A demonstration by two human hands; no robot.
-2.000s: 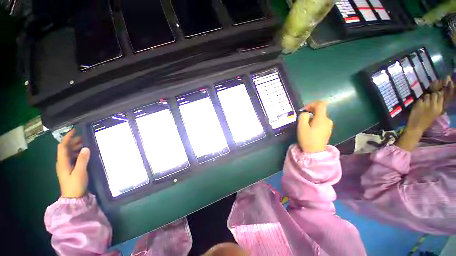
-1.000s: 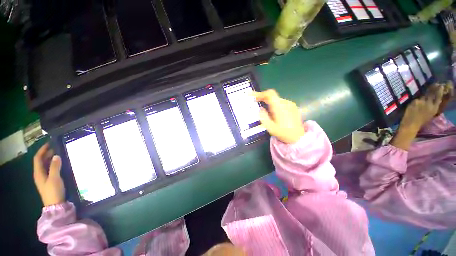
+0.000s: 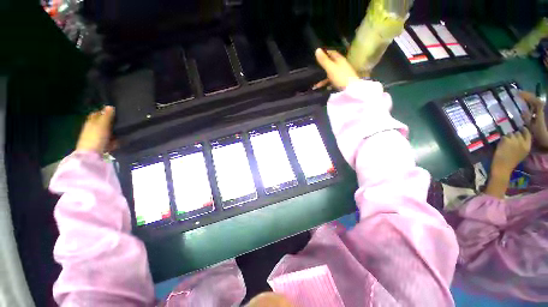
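Note:
A black phone tray [image 3: 240, 210] lies on the green bench mat in front of me, holding several phones side by side with white lit screens. Small green and red blocks show at the lower corners of some screens. Behind it is a rear phone tray [image 3: 133, 99], on what looks like a stack, with black-screened phones. My left hand [image 3: 96, 129] grips the rear tray's left end, its fingertips partly hidden. My right hand [image 3: 337, 70] is at its right end, fingers around the corner. Neither hand touches the front tray.
A pole in yellowish film [image 3: 377, 37] stands right beside my right hand. At right, a neighbour's hands [image 3: 512, 150] work over another lit phone tray [image 3: 459, 150]. A further tray [image 3: 429, 67] with red-marked screens lies behind it. Blue floor shows below.
My right hand has left the front tray's rightmost phone and moved up to the rear tray's right end. My left hand has moved up to its left end. Green and red blocks now show on more front screens.

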